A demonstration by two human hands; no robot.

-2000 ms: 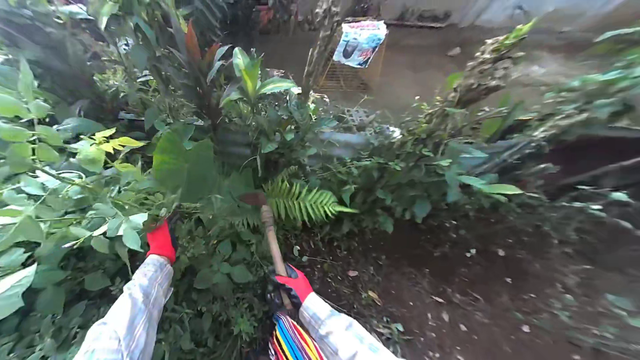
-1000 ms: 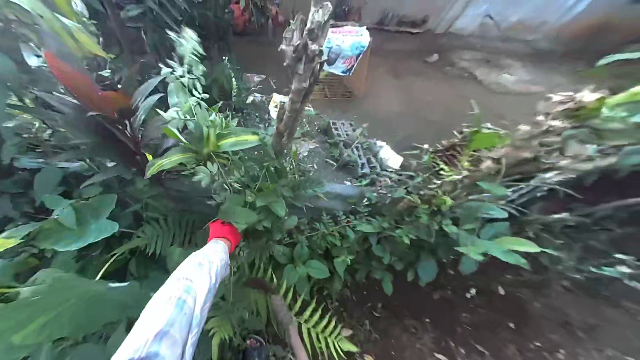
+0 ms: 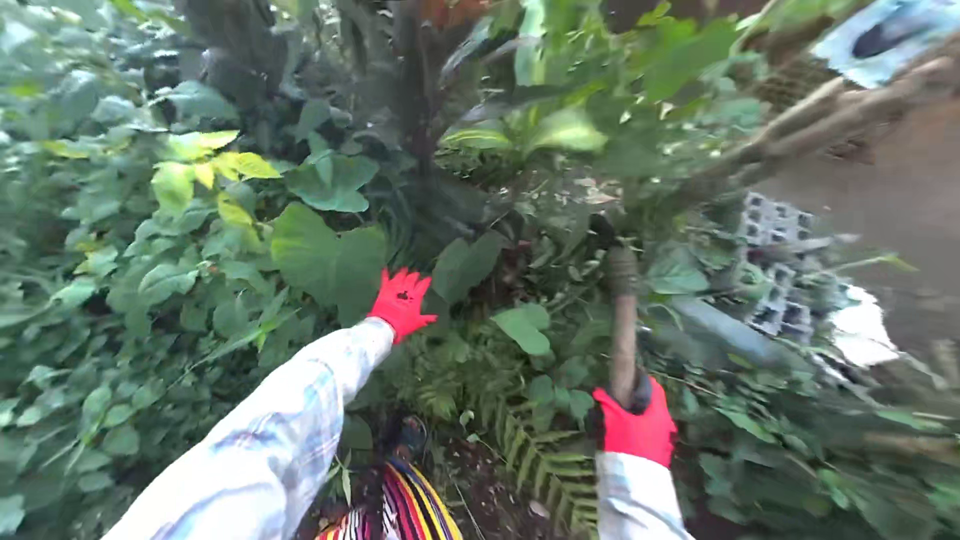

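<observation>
My left hand (image 3: 403, 304), in a red glove, has its fingers spread in front of broad green leaves (image 3: 326, 259) and holds nothing. At the right my right hand (image 3: 637, 424), in a red and dark glove, is closed around the wooden handle (image 3: 624, 337) of a tool. The handle points up and away from me, and its dark head (image 3: 604, 229) is blurred and partly lost among the leaves, so its kind cannot be told. A fern frond (image 3: 544, 469) lies below, between the two forearms.
Dense leafy plants (image 3: 150, 285) fill the left side. At the right are grey hollow blocks (image 3: 776, 262), a white scrap (image 3: 862, 326), a grey pipe-like piece (image 3: 727, 330) and a slanting branch (image 3: 810, 135). Striped cloth (image 3: 412, 502) shows at the bottom.
The view has swung left. My left hand, closed among the leaves one second ago, now has its fingers spread. My right hand, mostly out of view then, now shows clearly with the tool.
</observation>
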